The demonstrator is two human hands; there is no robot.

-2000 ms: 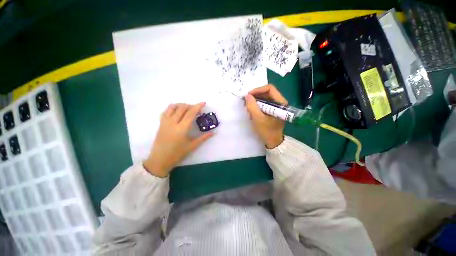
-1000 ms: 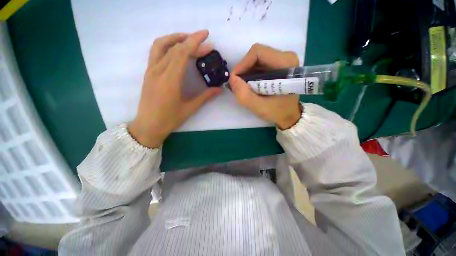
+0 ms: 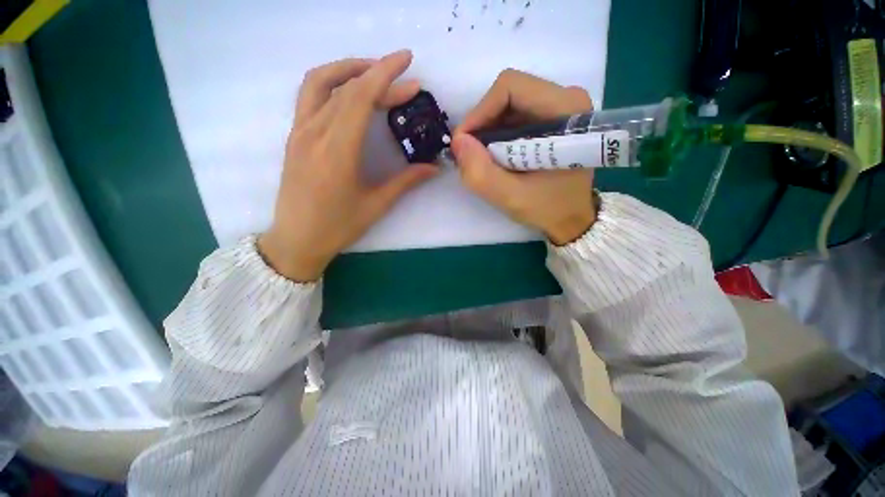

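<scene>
A small black module (image 3: 419,127) with small white spots lies on the white paper sheet (image 3: 252,58). My left hand (image 3: 335,160) holds it between thumb and fingers, at its upper and lower edges. My right hand (image 3: 524,160) grips the glue syringe (image 3: 582,146) like a pen, near its front end. The syringe's tip is at the module's lower right edge; whether it touches cannot be told. The translucent green adapter (image 3: 670,136) is at the syringe's rear, joined to a pale yellow air hose (image 3: 796,136).
A white tray (image 3: 73,291) with square pockets stands at the left, a black module partly showing at its upper left. A black box with a yellow label (image 3: 867,97) and a dark slim tube (image 3: 718,49) are at the upper right. Black specks mark the sheet's far part.
Since two seconds ago, the syringe tip has come from the open sheet to the module's edge, and my left fingers have closed on the module. The view has moved closer. Little differs from one second ago.
</scene>
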